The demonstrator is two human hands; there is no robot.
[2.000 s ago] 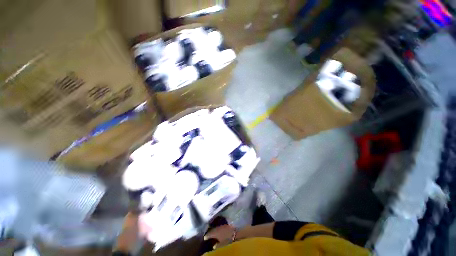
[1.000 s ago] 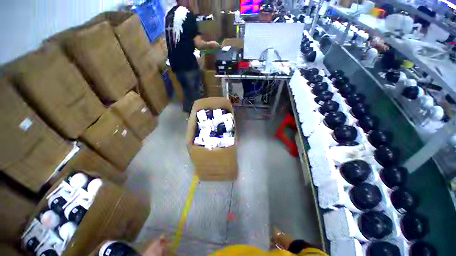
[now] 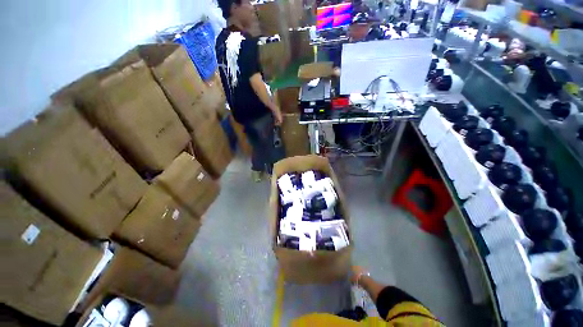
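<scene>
An open brown carton (image 3: pixel 313 265) heaped with white-and-black camera units (image 3: pixel 310 207) stands on the floor in front of me. My right hand (image 3: pixel 361 276) is small and blurred beside the carton's near right corner. I cannot tell whether it touches or grips the carton. My left hand is not in view.
Tall brown cartons (image 3: pixel 102 172) line the left wall. Another carton's camera units (image 3: pixel 118 313) show at the bottom left. A person (image 3: pixel 246 83) stands beyond the carton, left of a metal-frame bench (image 3: pixel 358 118). A red stool (image 3: pixel 425 199) is low at right, beside rows of camera units (image 3: pixel 519 197).
The carton ahead appears nearer and lower in the view. My left hand and the camera unit beside it have left the picture. My right hand is now beside the carton's corner.
</scene>
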